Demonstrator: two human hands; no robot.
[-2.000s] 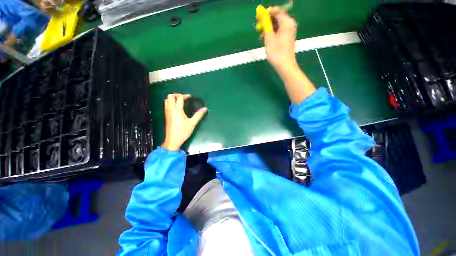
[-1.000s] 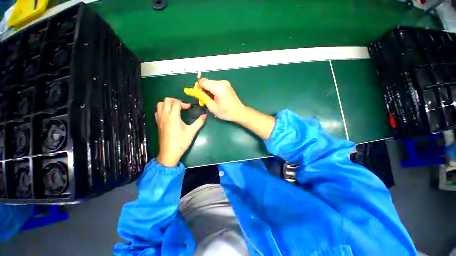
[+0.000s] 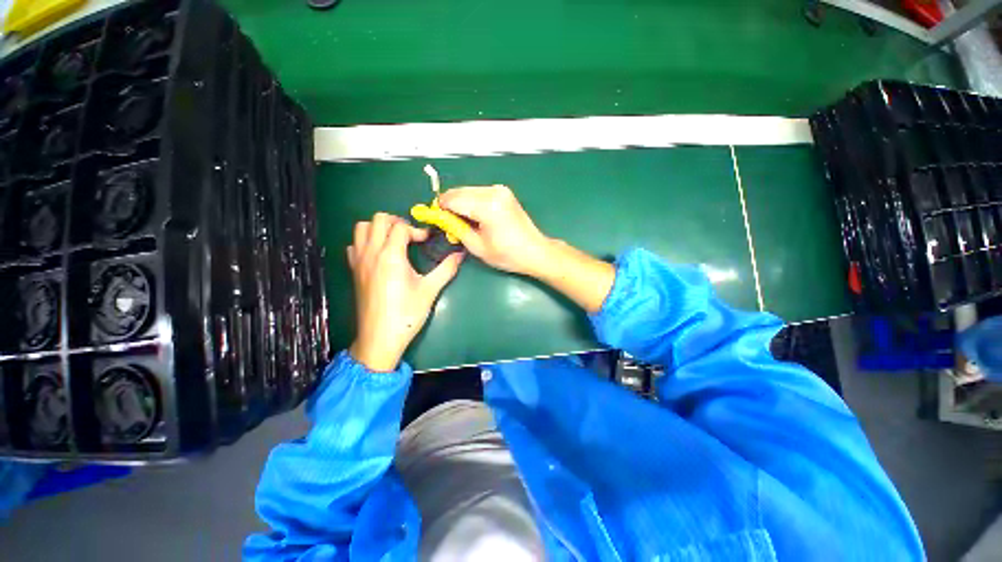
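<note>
A small round black plastic part (image 3: 436, 253) is on the green work surface (image 3: 593, 198). My left hand (image 3: 391, 281) grips it from the left, between thumb and fingers. My right hand (image 3: 490, 226) is over the part's upper right edge, with yellow finger cots (image 3: 444, 220) on its thumb and finger. A small pale strip (image 3: 432, 176) sticks up beyond the right fingertips; what it is cannot be told. The right fingertips meet at the part; whether they hold something small is hidden.
A tall stack of black blister trays (image 3: 244, 231) with round parts in its pockets stands at the left. Another black tray stack (image 3: 923, 198) stands at the right. A white strip (image 3: 571, 133) crosses the belt beyond my hands. A yellow bin (image 3: 33, 13) is at the upper left corner.
My right hand has come down from the far side of the belt to the part in my left hand. Since one second ago both hands have barely moved; the view has shifted slightly.
</note>
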